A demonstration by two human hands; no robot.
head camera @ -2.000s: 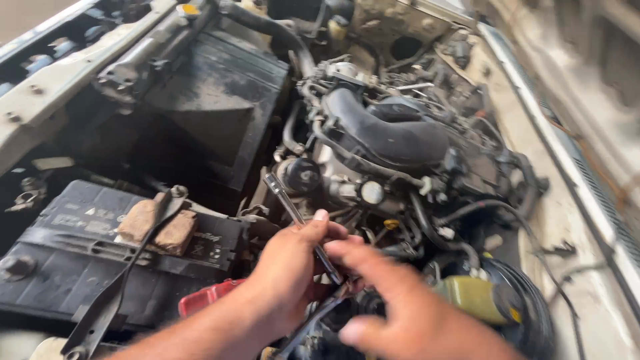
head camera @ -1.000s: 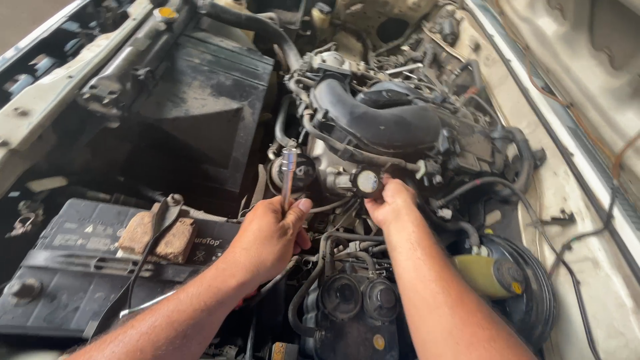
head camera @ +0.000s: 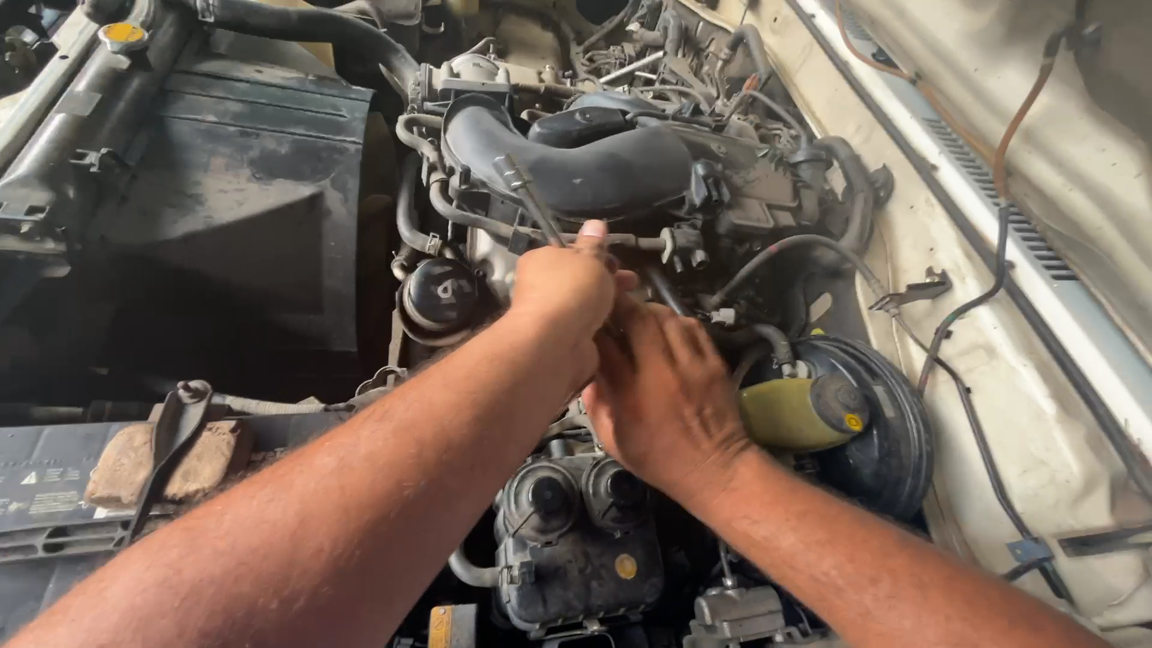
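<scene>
My left hand (head camera: 567,288) is closed around a metal bar-like tool (head camera: 533,200), whose free end points up and to the left over the black air intake duct (head camera: 585,171). Close against it, my right hand (head camera: 661,387) reaches down with bent fingers; what they touch is hidden. A dark rod or hose (head camera: 666,292) shows just beyond its fingertips. Left of my hands sits a round black cap (head camera: 443,292) with a pale mark. A black canister unit (head camera: 580,549) with two round tops lies below them.
A car battery (head camera: 54,468) with a brown block (head camera: 121,463) under its clamp bar is at lower left. The radiator (head camera: 135,90) and fan shroud (head camera: 270,180) stand at upper left. A yellowish fluid reservoir (head camera: 783,414) and brake booster (head camera: 891,432) are at right, beside the body panel with wires.
Both hands, apart one second ago, are now together near the middle of the engine. The tool in my left hand has moved right and leans over the intake duct.
</scene>
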